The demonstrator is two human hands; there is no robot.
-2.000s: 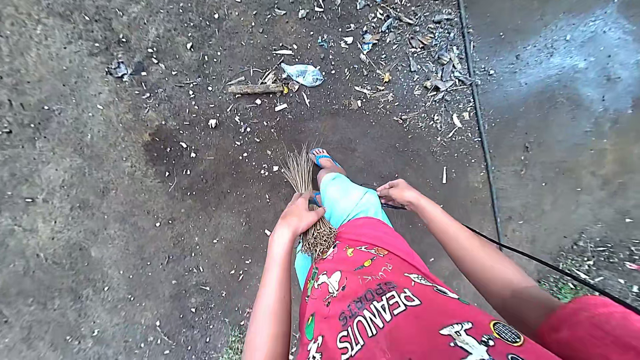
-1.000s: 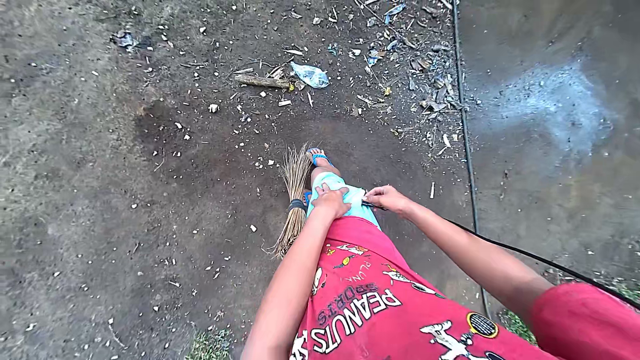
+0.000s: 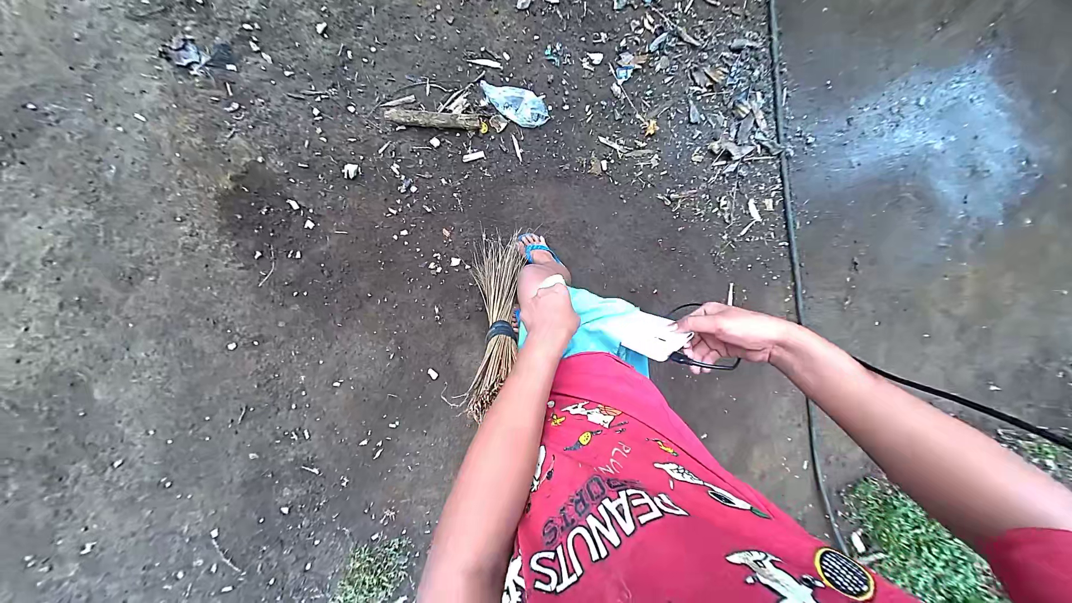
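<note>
My right hand (image 3: pixel 724 333) grips a flat white device (image 3: pixel 653 335) with a black cable (image 3: pixel 955 394) at its end, beside the light blue shorts (image 3: pixel 590 316). Near my knee, my left hand (image 3: pixel 551 314) is curled, and a small pale piece shows at its top; what it is, I cannot tell. A stick broom (image 3: pixel 494 335) of thin dry ribs, bound with a dark band, stands to the left of my leg, its ribs fanned towards the blue flip-flop (image 3: pixel 540 249). No hand is seen around the broom, and its lower end is partly behind my left forearm.
Bare dirt ground holds a short wooden stick (image 3: pixel 431 119), a crumpled plastic bag (image 3: pixel 516 104) and leaf litter (image 3: pixel 737 134). A long dark hose (image 3: pixel 791 234) runs down the right side, with wet ground beyond it. Grass patches (image 3: pixel 917 536) grow near the bottom.
My left hand was on the broom two seconds ago, then on the shorts, and is now curled near the knee. The white device has come into view at my right hand.
</note>
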